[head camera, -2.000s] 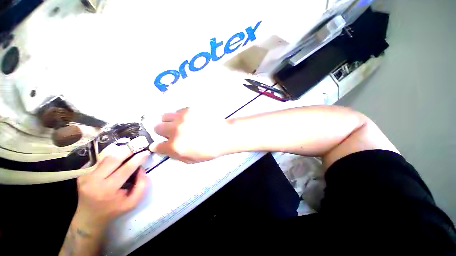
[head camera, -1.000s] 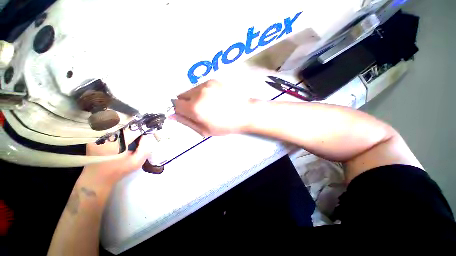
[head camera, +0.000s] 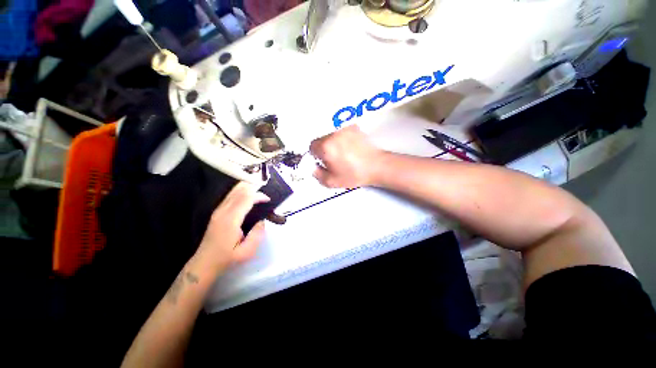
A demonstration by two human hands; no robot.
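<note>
The white sewing machine (head camera: 288, 93) with blue "protex" lettering stands over the white table (head camera: 324, 237). A dark cloth piece (head camera: 278, 188) lies at the presser foot and needle area (head camera: 289, 159). My left hand (head camera: 234, 221) is on the left edge of this cloth, thumb and fingers around it; the fingertips are partly hidden by the cloth. My right hand (head camera: 345, 158) is just right of the needle area, fingers curled with fingertips together. Whether it holds a thread or anything else is too small and overexposed to tell.
An orange basket (head camera: 85, 201) stands at the left with black cloth (head camera: 147, 194) beside it. A pale crate (head camera: 54, 147) is behind. Snips (head camera: 452, 145) lie near the machine base, left of a dark tray (head camera: 532, 118). White and grey scraps (head camera: 496, 287) show below the table.
The view has shifted left and back, bringing the orange basket in. The left hand has come out from behind the machine head onto the dark cloth. The right hand stays beside the needle area.
</note>
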